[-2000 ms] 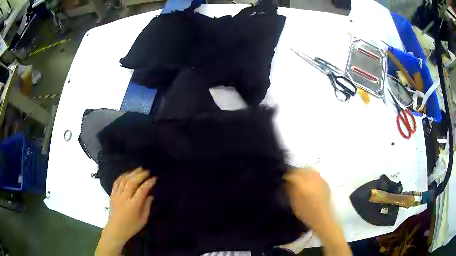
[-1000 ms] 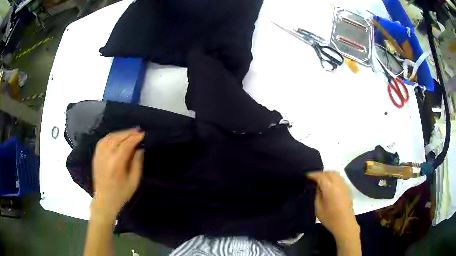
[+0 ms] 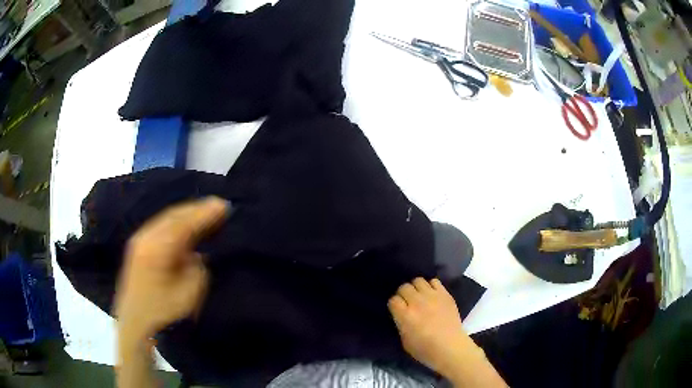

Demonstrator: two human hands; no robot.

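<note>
The large black part-sewn garment [image 3: 303, 197] lies across the table in front of me. My left hand [image 3: 171, 258] is blurred over its left part, thumb and fingers near each other; I cannot tell whether it grips cloth. My right hand [image 3: 425, 307] has its fingers curled on the garment's near right part, pinching the cloth. A grey padded rounded end [image 3: 453, 250] shows from under the cloth beside it. The steam iron [image 3: 558, 242] rests at the right, its pale wooden handle pointing right, untouched.
A blue bar [image 3: 161, 144] shows beneath the cloth at left. Tailor's shears [image 3: 444, 64], a metal tray [image 3: 498, 42], red-handled scissors [image 3: 579, 115] and a blue bin [image 3: 622, 83] are at the far right. The black iron hose [image 3: 662, 151] hangs at the right edge.
The cloth has shifted over the padded board: its left grey end is now covered and a right grey end shows. My right hand has moved left and nearer.
</note>
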